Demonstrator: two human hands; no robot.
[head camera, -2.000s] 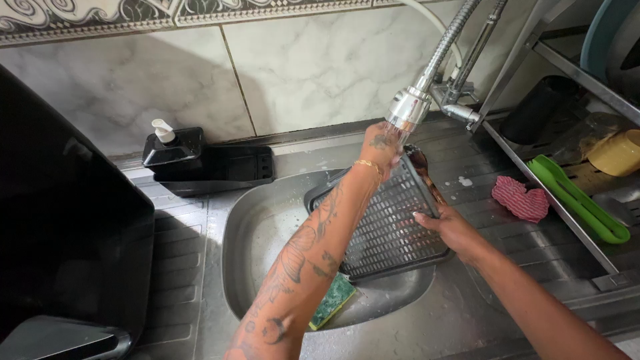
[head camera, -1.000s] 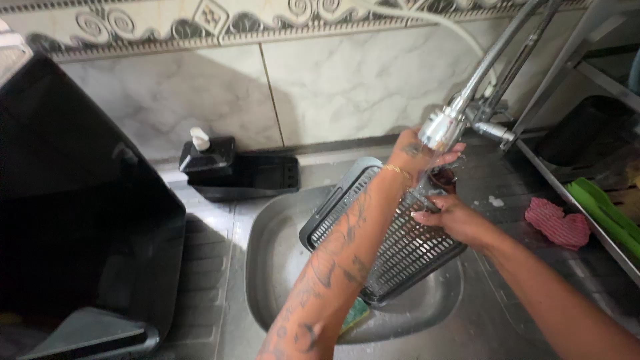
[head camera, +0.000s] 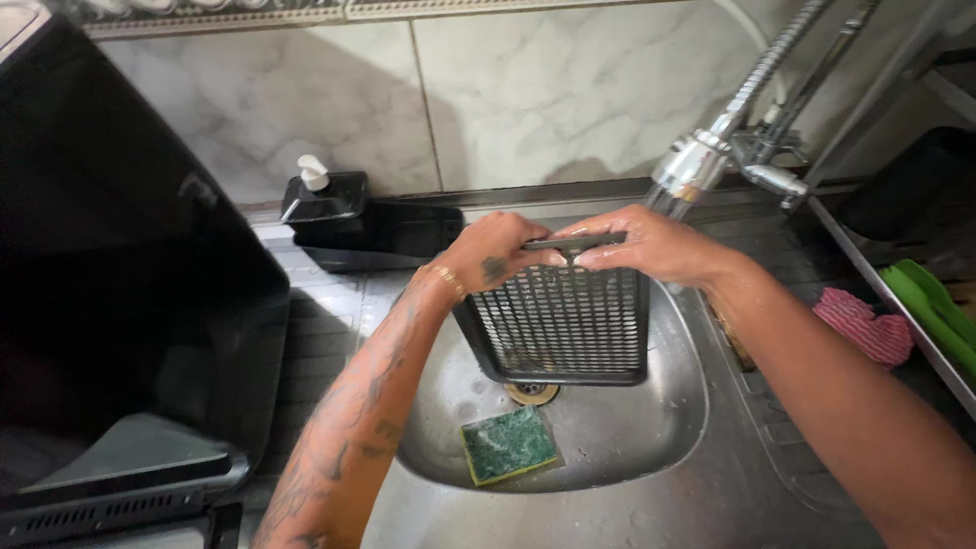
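Observation:
A black perforated tray (head camera: 564, 320) is tilted over the stainless steel sink (head camera: 656, 450), its far rim pinched by both hands. My left hand (head camera: 499, 252) grips that rim from the left, thumb and fingers around it. Close beside it, my right hand (head camera: 648, 244) holds the same rim, wet and a little foamy. Water runs from the chrome faucet head (head camera: 690, 168) just behind my right hand. Below the tray, near the drain (head camera: 532, 393), a green and yellow sponge (head camera: 509, 445) with foam on it lies in the basin.
A black soap dispenser (head camera: 324, 202) with a white pump stands behind the sink on the left. A large black appliance (head camera: 130, 252) fills the left side. On the right are a pink striped cloth (head camera: 865, 326), a metal rack (head camera: 877, 278) and green utensils (head camera: 926, 309).
Both hands now meet at one rim of the tray, which has turned and moved out from under the faucet. My left forearm no longer crosses the tray, and the sponge shows fully.

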